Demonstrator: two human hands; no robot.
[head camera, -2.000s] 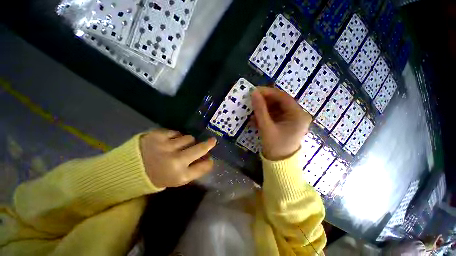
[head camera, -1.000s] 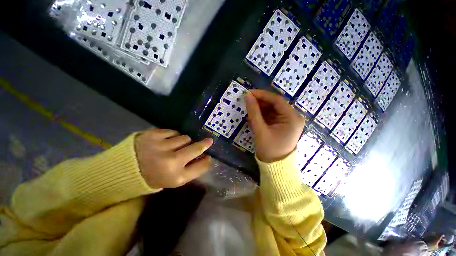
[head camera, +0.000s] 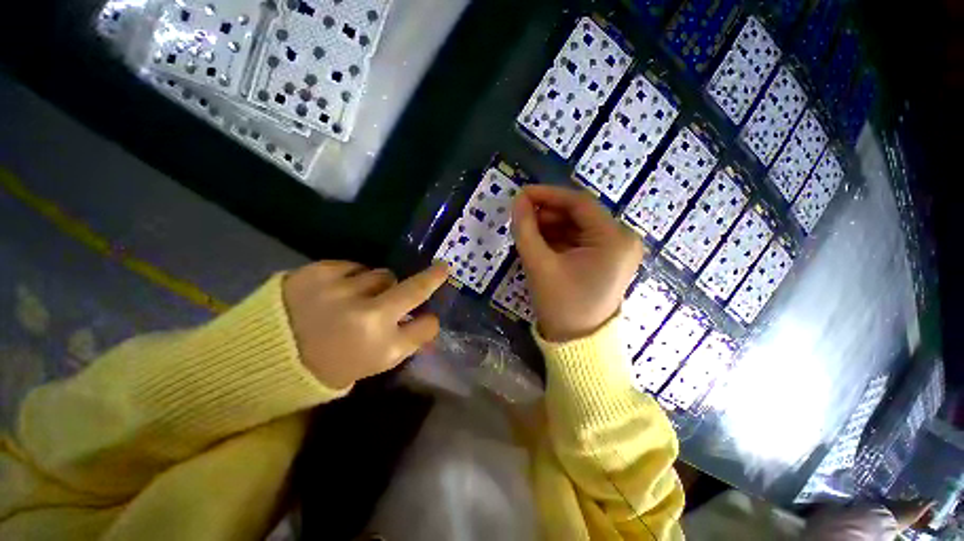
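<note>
A white dotted dome sheet (head camera: 482, 235) lies over the board at the near left end of the front row. My right hand (head camera: 576, 254) pinches this sheet's upper right corner between thumb and forefinger. My left hand (head camera: 365, 320) has its forefinger extended, the tip at the sheet's lower left corner; it holds nothing visible. My right hand partly hides the neighbouring covered board (head camera: 512, 293). More boards covered with dotted sheets lie in the row behind (head camera: 576, 89).
A stock of dome sheets (head camera: 314, 66) lies on a cloudy plastic bag (head camera: 365, 159) at the upper left. Uncovered blue boards (head camera: 696, 32) are at the back. Strong glare covers the bench at right. Part of another person's hand (head camera: 911, 515) shows at the lower right edge.
The sheet's lower left corner has shifted slightly left and down with my right hand over the board. My left forefinger has moved up to the sheet's corner.
</note>
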